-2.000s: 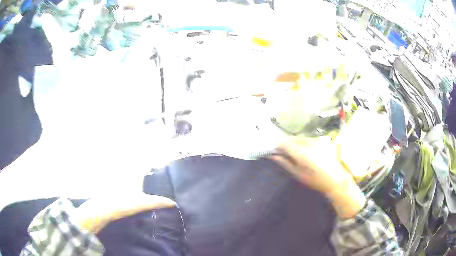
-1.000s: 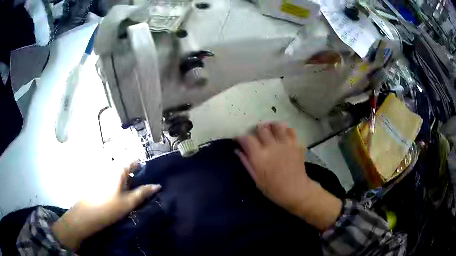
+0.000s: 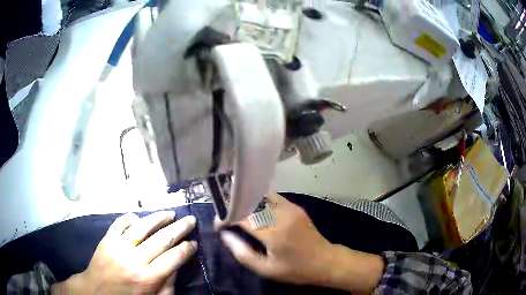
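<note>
The dark navy cloth lies along the front of the white sewing machine, with a pale seam line running toward the needle area. My left hand lies flat on the cloth left of the seam, fingers slightly spread. My right hand is on the cloth right of the seam, its fingers partly hidden behind the white guard bar and the ribbed knob. Whether its fingertips pinch the cloth is hidden. A grey ribbed band shows along the cloth's edge at the right.
A yellow tray with an orange-yellow notepad and a red pen stands at right. A pale ruler-like strip with a blue end lies on the white table at left. Grey cloth is at far left, dark heaps at far right.
The view is nearer the machine head. My right hand has moved left along the cloth to beside the needle area. My left hand now lies flatter on the cloth. The ribbed band has come into view.
</note>
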